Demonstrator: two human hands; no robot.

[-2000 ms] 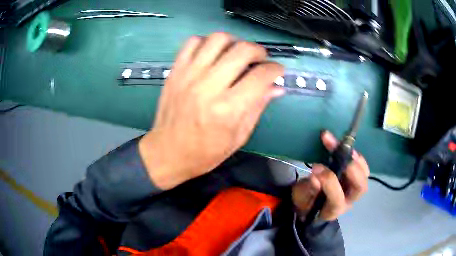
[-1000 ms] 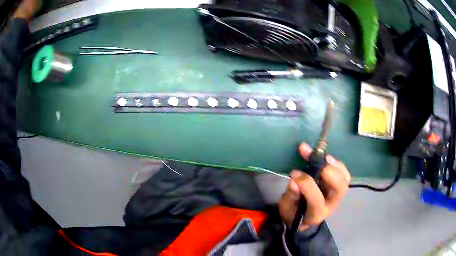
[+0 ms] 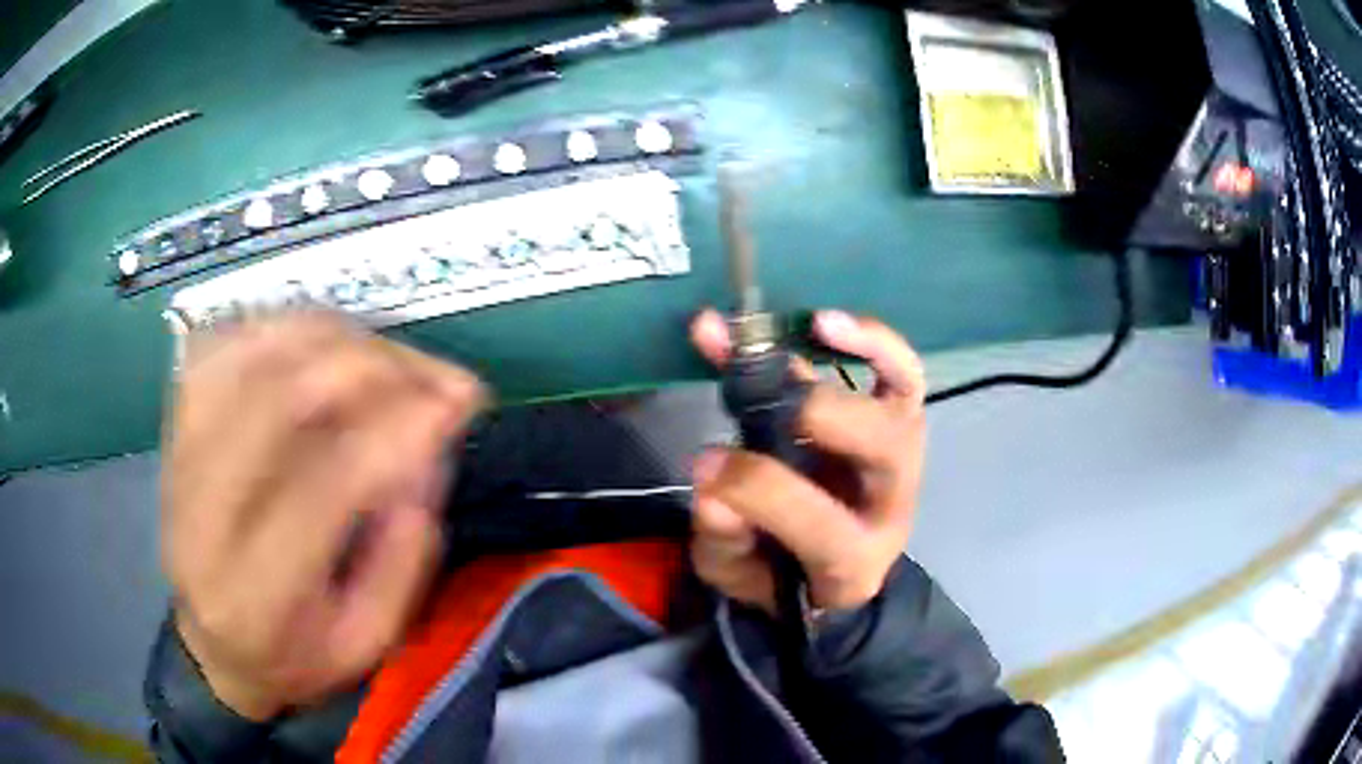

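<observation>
My right hand holds the soldering iron by its black handle, with the metal barrel pointing up and away from me; the tip is blurred. My left hand is blurred, at the near edge of the mat, below the left end of a pale strip; I cannot tell if its fingers hold anything. The pale strip with a row of small joints lies on the green mat. Just beyond it lies the dark LED strip with white dots. A thin silvery solder wire runs leftwards from my right hand.
A black pen-like tool lies beyond the strips, and tweezers lie at far left. The yellow sponge sits in its tray at right, beside a black station with a red light. A blue bin holds black rods at far right.
A pale strip now lies in front of the dark strip. My left hand has come back from the upper left to the near edge. The view has shifted right; my right hand still holds the iron.
</observation>
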